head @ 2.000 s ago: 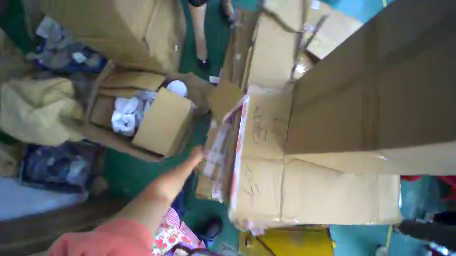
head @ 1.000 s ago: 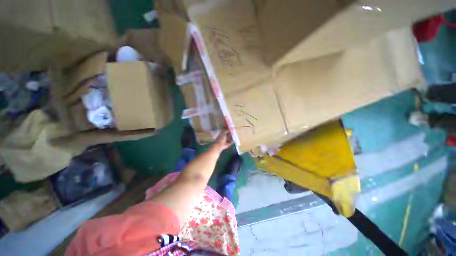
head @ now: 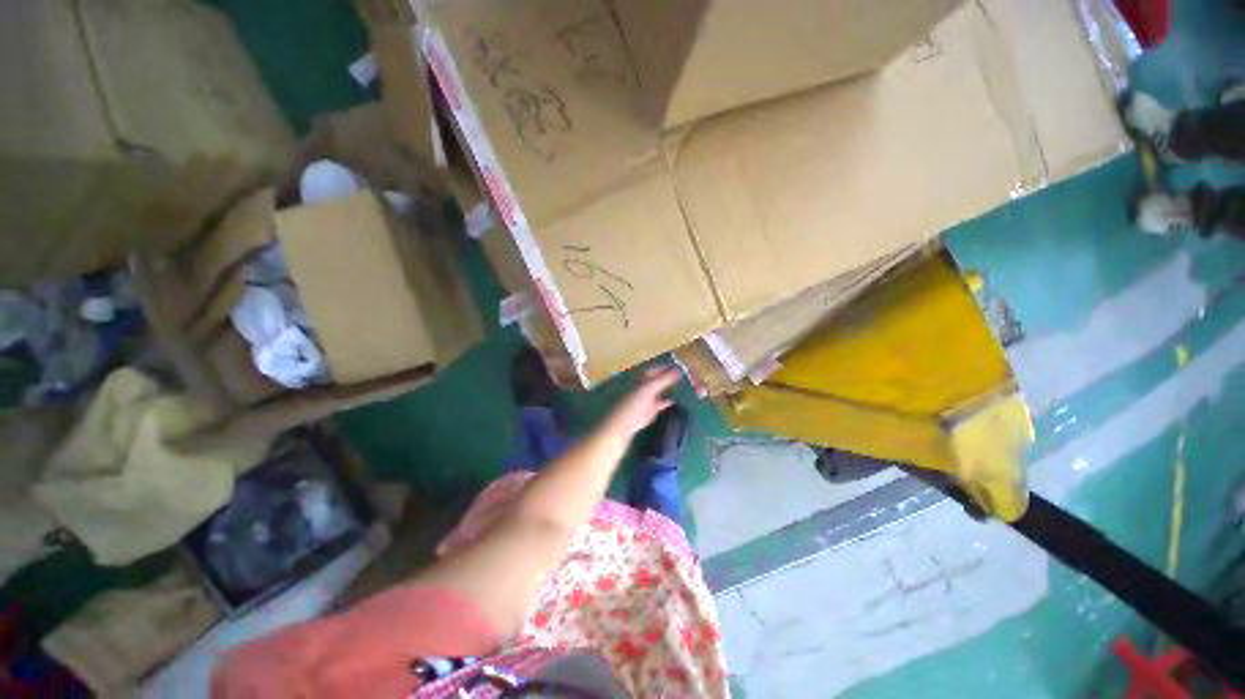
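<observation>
Flattened cardboard sheets with handwriting and red-and-white tape along one edge lie stacked at top centre, and a large brown carton is on them. My left hand is at the near corner of the stack, by the edges of the lower sheets. It is small and blurred, and whether it touches or grips a sheet is unclear. The yellow pallet truck body sticks out from under the stack, its black handle bar running to the lower right. My right hand is not in view.
Open cartons with white items stand at left, beside a yellow cloth and a dark crate. A person's shoes are at upper right. A red object is at lower right.
The stack has shifted up and left in view, showing more of the yellow truck and its bar. My left hand has moved from the taped edge to the near corner.
</observation>
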